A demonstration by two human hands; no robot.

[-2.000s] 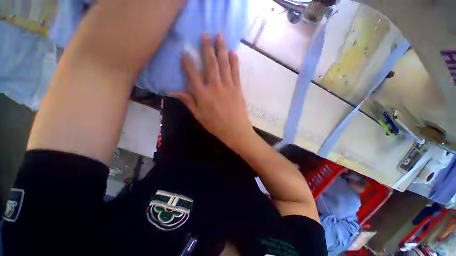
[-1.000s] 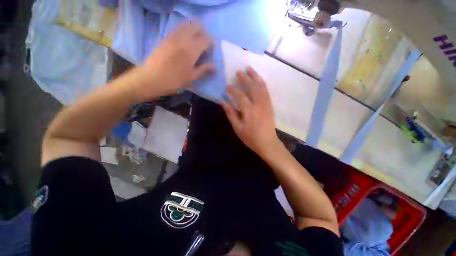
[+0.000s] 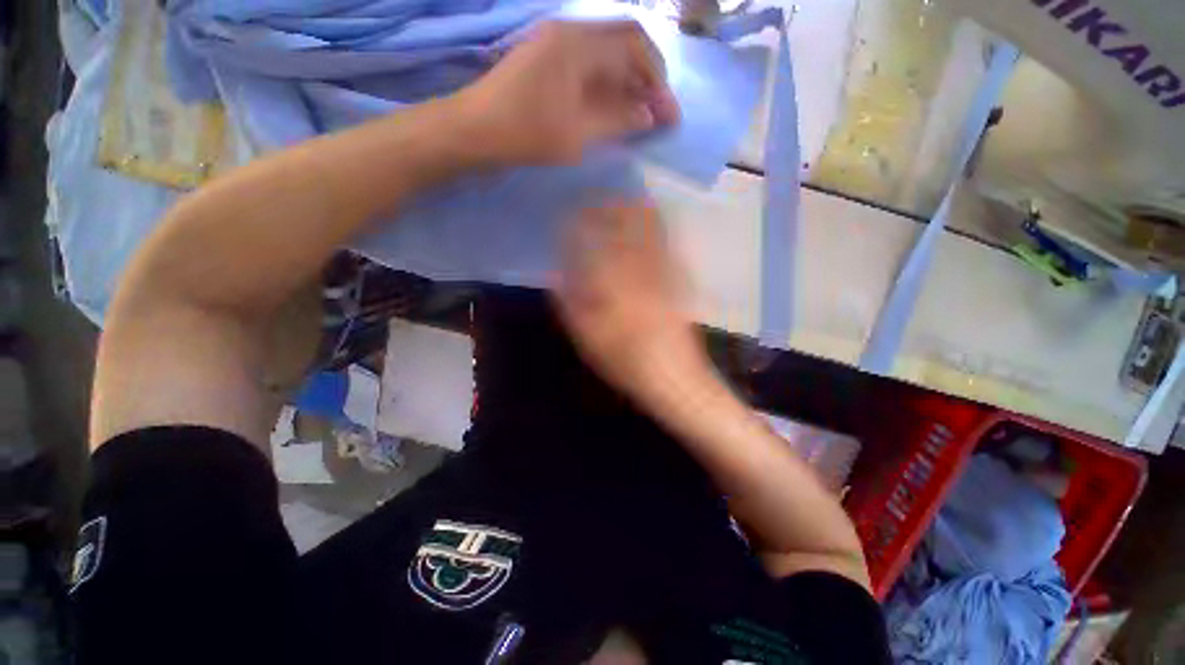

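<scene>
A light blue garment piece lies over the table's front edge, its flap reaching toward the lit needle area. My left hand is above it with curled fingers, the fingertips closed on the cloth near the flap. My right hand is blurred, low over the cloth's right edge; its grip cannot be made out. The sewing machine head with purple lettering is at the upper right. The presser foot area is mostly cut off by the top edge and glare.
Bunched blue cloth covers the table's far left. Two pale blue strips hang across the table. A small green-and-blue tool lies at the right. A red crate with blue cloth is below. Scraps lie below at left.
My left hand has moved right and toward the needle area. The blue cloth now spreads farther right, under my hands. My right hand has moved slightly toward me.
</scene>
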